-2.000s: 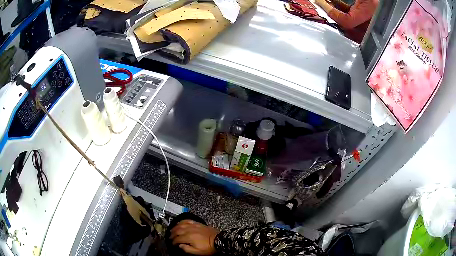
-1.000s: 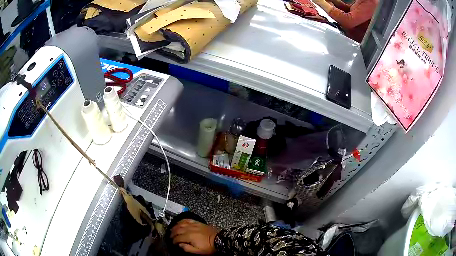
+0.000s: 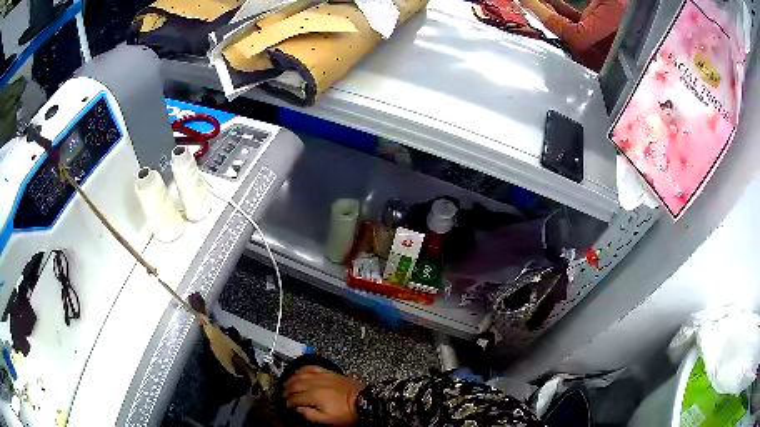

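My right hand [image 3: 321, 395] is at the bottom centre, its patterned dark sleeve coming from the lower right. Its fingers are curled over a dark rounded thing; whether they grip it cannot be told. My left hand is not in view. Beside my right hand a brownish cord [image 3: 119, 237] runs from the sewing machine head [image 3: 71, 158] down over the table edge to a tan and dark bundle [image 3: 223, 349]. Two white thread cones [image 3: 158, 208] stand on the machine table, with red-handled scissors [image 3: 197, 129] behind them.
Tan dotted pattern pieces with dark cloth [image 3: 333, 50] lie on the pale side table [image 3: 467, 75], near a black phone [image 3: 562, 145]. Below, a red tray [image 3: 392, 288] holds small boxes. A green-white bin [image 3: 708, 392] stands lower right. A person's arm [image 3: 583, 29] shows at the top.
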